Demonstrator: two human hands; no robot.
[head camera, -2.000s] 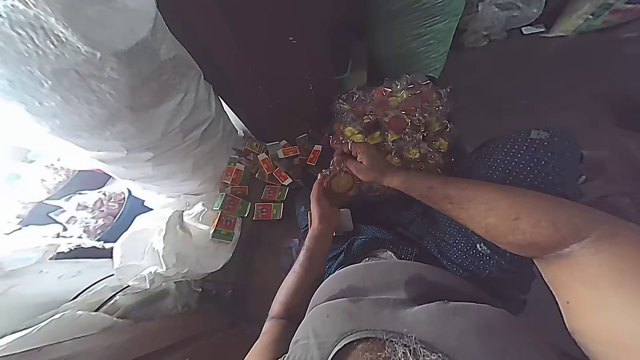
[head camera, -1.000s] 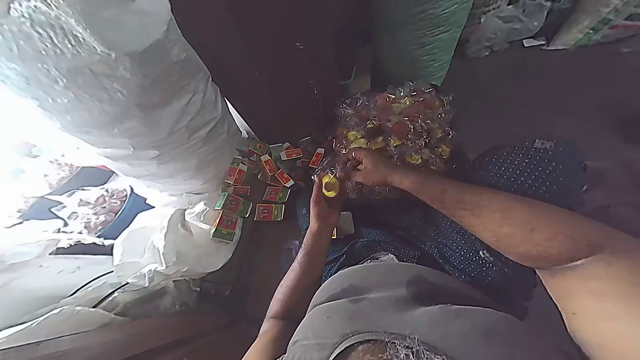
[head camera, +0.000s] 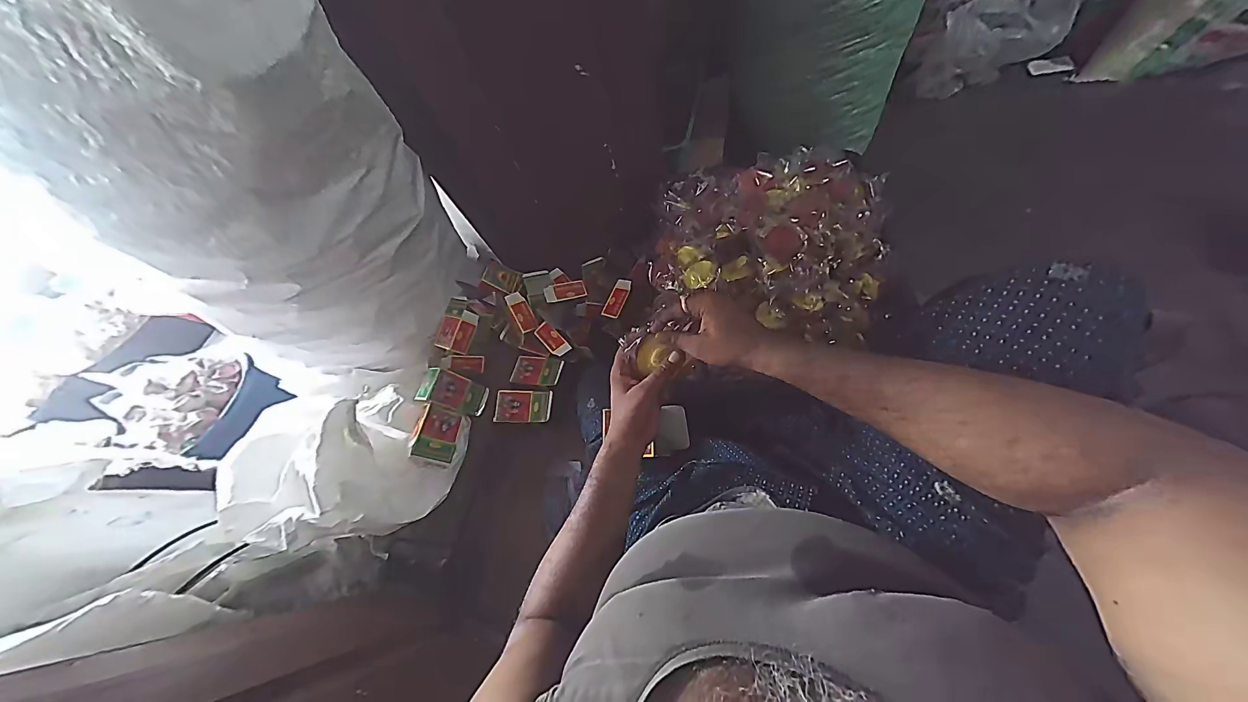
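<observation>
My left hand (head camera: 639, 395) holds a round yellow piece in clear wrapping (head camera: 655, 357), with the thumb against its edge. My right hand (head camera: 720, 330) is bent close beside it, at the near left edge of a heap of cellophane-wrapped red and yellow pieces (head camera: 783, 242); its fingertips are partly hidden, and whether they pinch the wrapping is unclear. Left of my hands, several small red, green and yellow cardboard boxes (head camera: 524, 406) lie scattered. A box with a pale side (head camera: 672, 431) rests by my left wrist on the dotted blue cloth over my lap.
A large white sack (head camera: 322, 214) stands at the left, with crumpled white sheeting (head camera: 322, 487) below it. Beyond is a dark blue container (head camera: 239, 409) of wrapped things. A green sack (head camera: 814, 68) stands behind the heap, and clear plastic bags (head camera: 994, 44) lie at the upper right.
The right hand has moved from the edge of the heap toward the left hand since one second ago. The left hand still has the round yellow piece.
</observation>
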